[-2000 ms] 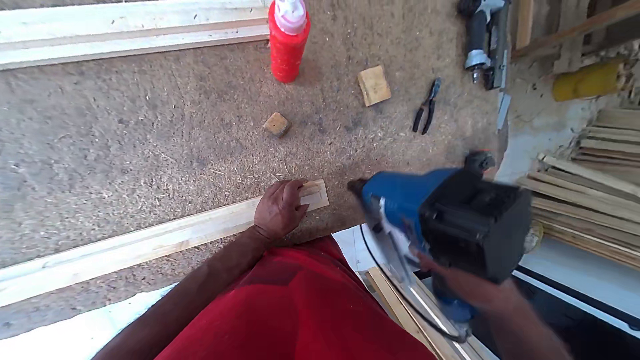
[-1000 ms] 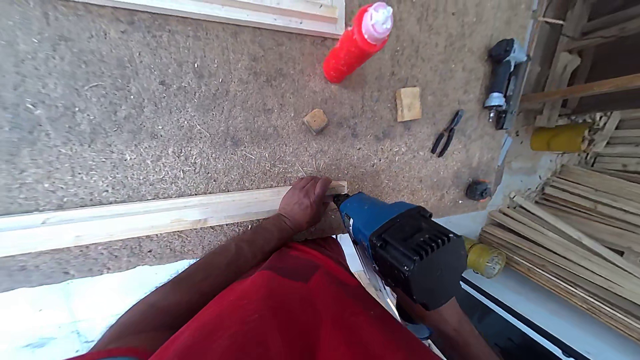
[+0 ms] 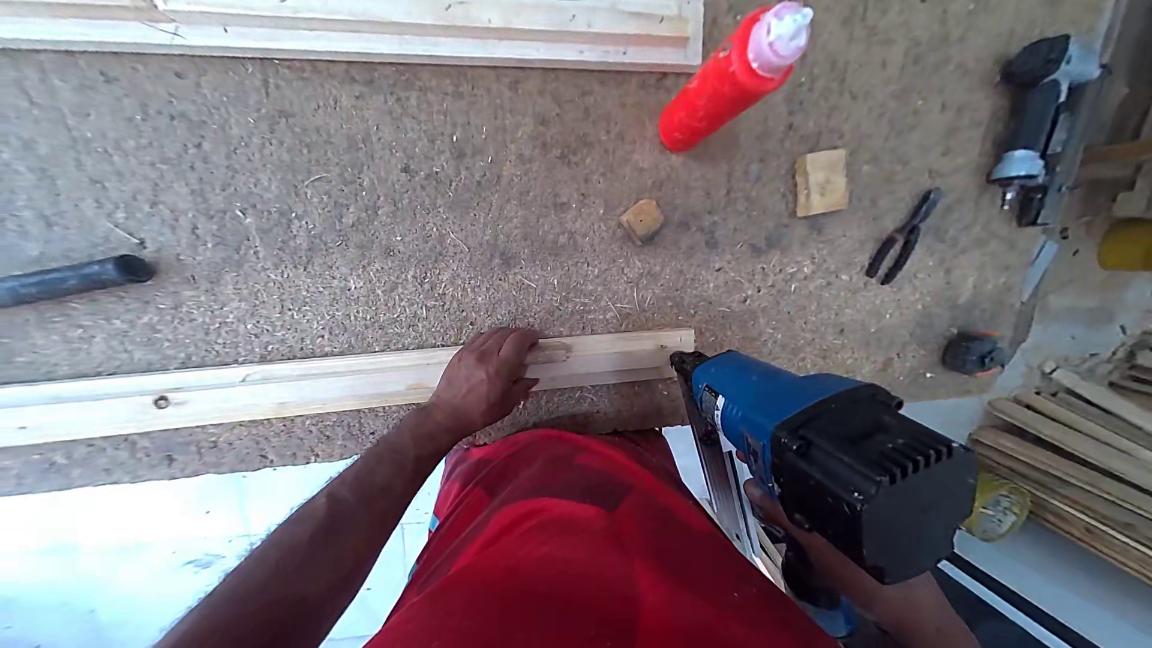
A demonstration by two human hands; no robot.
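Note:
A long pale wooden strip (image 3: 315, 387) lies along the near edge of the particleboard worktop. My left hand (image 3: 484, 378) rests over it with the fingers gripping its far edge, a short way from its right end. My right hand (image 3: 801, 540), partly hidden under the tool, holds a blue and black nail gun (image 3: 810, 441) by its handle. The nail gun's nose is at the strip's right end; whether it touches cannot be told. Its slanted magazine points down beside my red shirt.
Beyond the strip are a red bottle (image 3: 720, 85), wood blocks (image 3: 821, 183), pliers (image 3: 904, 236) and a wooden frame (image 3: 360, 36). A dark tube (image 3: 76, 279) lies left. Another air tool (image 3: 1035, 130), a black object (image 3: 974, 352) and stacked wood strips (image 3: 1071, 450) are right.
The nail gun first moved left from beyond the strip's end to the strip itself. My left hand keeps its hold near that end. The view has shifted somewhat.

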